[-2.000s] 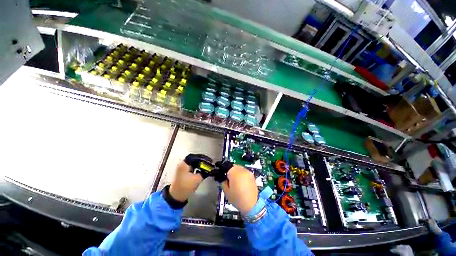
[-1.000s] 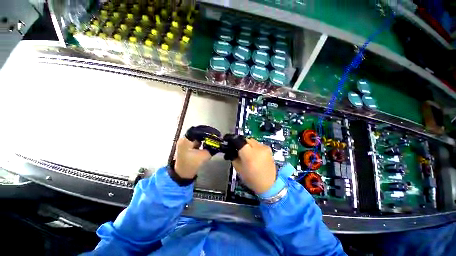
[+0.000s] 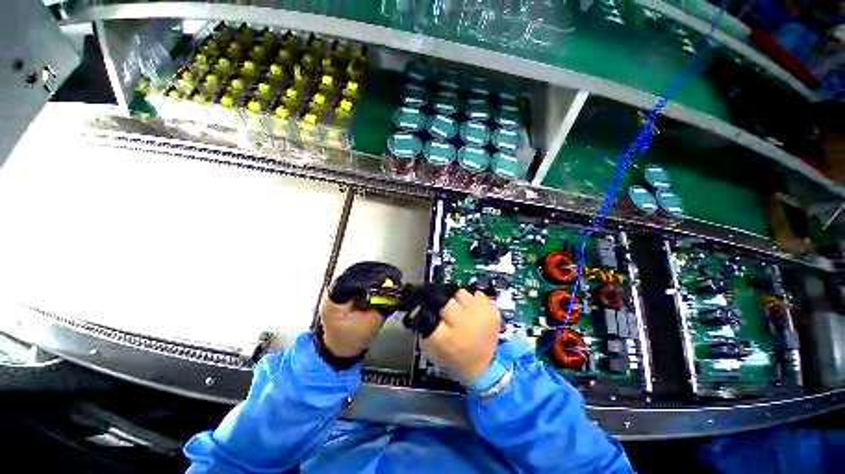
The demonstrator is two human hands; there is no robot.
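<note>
My left hand (image 3: pixel 350 324) and my right hand (image 3: pixel 460 333) meet in front of me, over the conveyor beside the near circuit board's left edge. A black piece with a yellow marking (image 3: pixel 383 298) shows at my left fingers, which are curled around it. Dark material also covers my right fingertips, against the left hand; I cannot tell glove from part there. The green circuit board (image 3: pixel 519 243) lies in a dark frame, with three orange toroidal inductors (image 3: pixel 562 306) in a line. My right hand and sleeve hide its lower left part.
A second green board (image 3: pixel 727 315) lies farther right. The shelf (image 3: pixel 371 185) holds rows of yellow-topped components (image 3: pixel 269 88) and blue-topped capacitors (image 3: pixel 440 153). Three more capacitors (image 3: pixel 660 199) stand right. A blue coiled cord (image 3: pixel 616 180) hangs across the near board. A pale surface (image 3: pixel 185 241) lies left.
The view has swung down and closer, then slightly back up. My hands stay together throughout; the right hand's fingers have shifted slightly against the left. The boards show no visible change.
</note>
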